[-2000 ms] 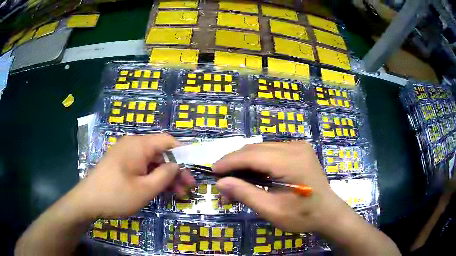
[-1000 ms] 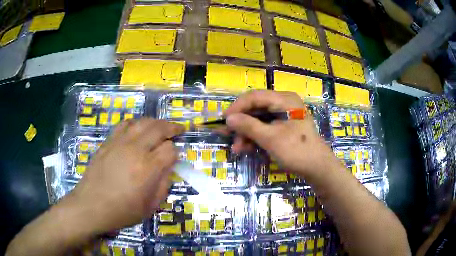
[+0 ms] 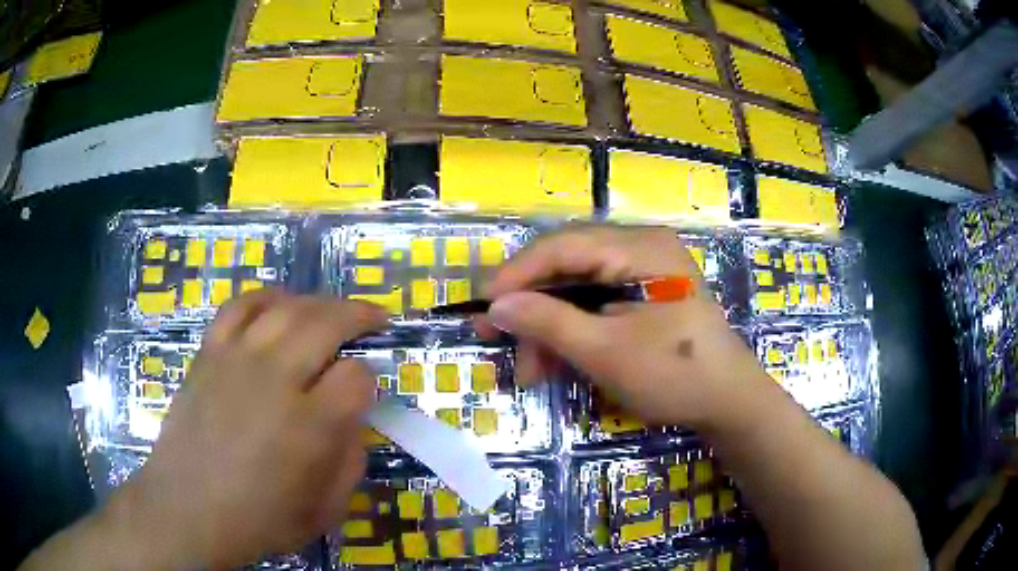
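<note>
My right hand (image 3: 614, 323) holds a slim black pointed tool (image 3: 580, 294) with an orange rear end like a pen. Its tip is at the lower edge of a patched board (image 3: 424, 268) in the back row of the clear tray (image 3: 307, 273). My left hand (image 3: 268, 413) is bare, its fingertips near the tool's tip on the same board. A white strip (image 3: 447, 457) sticks out from under my left fingers over the tray. Whether a small piece is at the tip cannot be seen.
Solid yellow rectangles (image 3: 514, 89) lie in rows on a brown board (image 3: 402, 34) beyond the tray. A yellow scrap (image 3: 37, 327) lies on the green bench top (image 3: 45, 268) at left. A grey post (image 3: 938, 100) and another tray (image 3: 988, 301) are at right.
Both hands went from holding the white strip up at the tray's middle to the back-row board. Over the last second they have hardly moved there, while the view has shifted slightly.
</note>
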